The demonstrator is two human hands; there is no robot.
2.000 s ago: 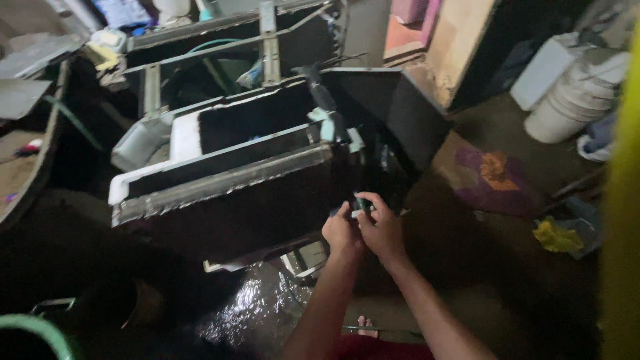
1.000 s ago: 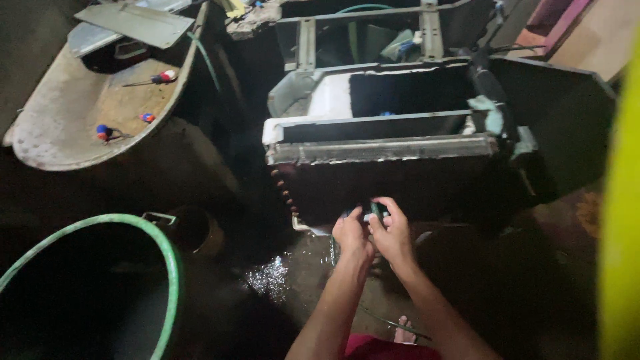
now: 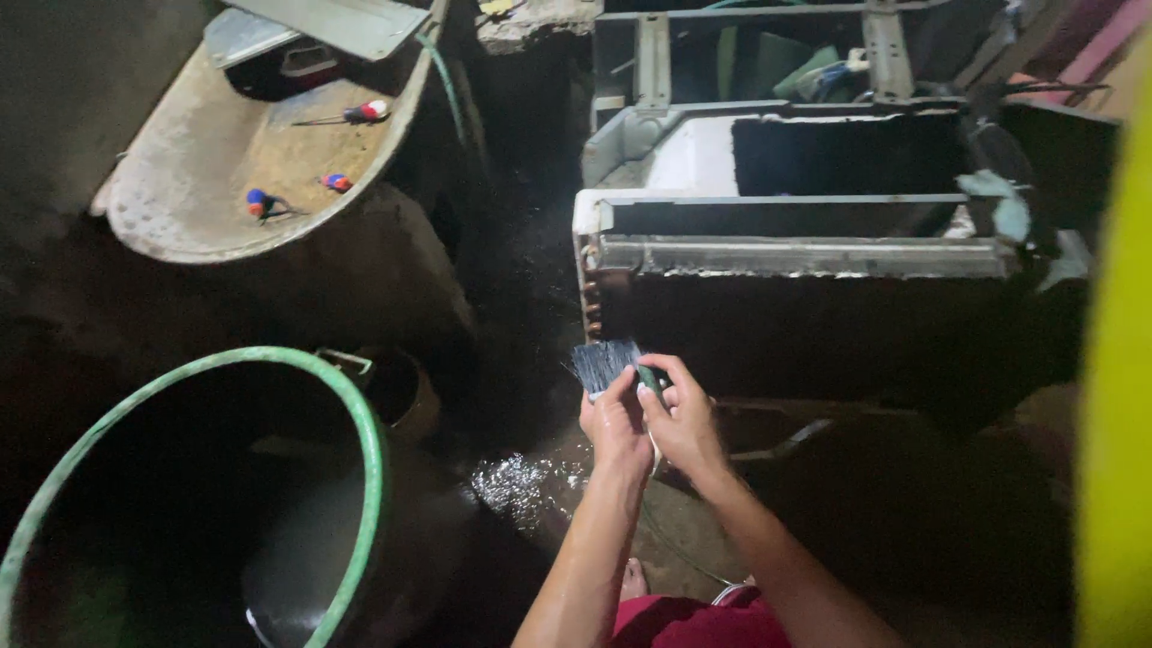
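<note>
Both hands are close together at the centre, in front of an opened air conditioner unit with a finned coil and copper tube bends at its left end. My left hand is closed around the lower part of a brush with dark grey bristles, which point up and left. My right hand has its thumb and forefinger on a dark green piece beside the bristles; whether it is part of the brush I cannot tell. A thin hose or cord runs below the hands to the floor.
A large dark tub with a green rim stands at the lower left. Behind it, a worn basin holds screwdrivers and a metal panel. Wet floor shines near my forearms. A blurred yellow edge borders the right side.
The view has swung left, bringing the basin and green-rimmed tub into sight. Both hands stay together; the brush bristles now show clearly near the coil's left end.
</note>
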